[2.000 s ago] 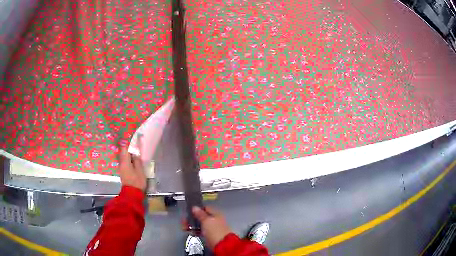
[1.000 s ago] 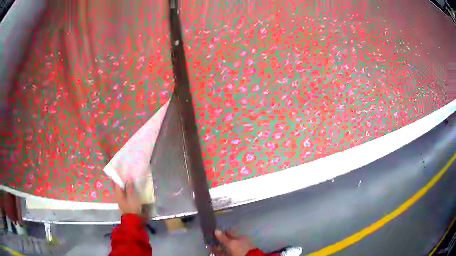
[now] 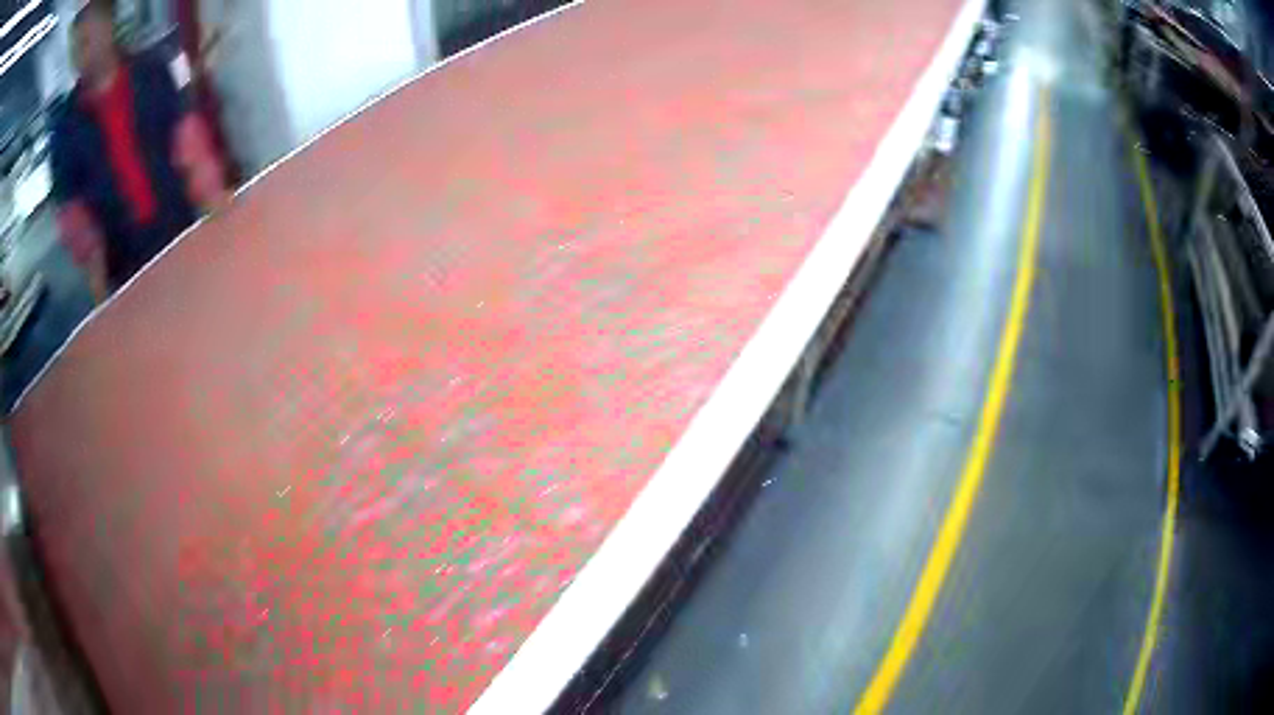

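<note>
The red floral fabric ply (image 3: 461, 377) with green ground covers the long table and is blurred by camera motion. It lies flat up to the white table edge (image 3: 741, 405), which runs from bottom centre to the upper right. A dark narrow strip (image 3: 42, 615), perhaps the end bar, is cut off at the lower left rim. Neither of my hands is in the picture.
A person (image 3: 126, 154) in dark clothing with red stands across the table at upper left. A grey floor with yellow aisle lines (image 3: 999, 377) runs along the right side. Metal racks (image 3: 1223, 307) stand at the far right. Blurred items sit under the table edge.
The view has swung right along the table, so the aisle and the other person now show. Both my hands and the folded fabric corner have left view; the dark bar's long crossing is gone from the centre.
</note>
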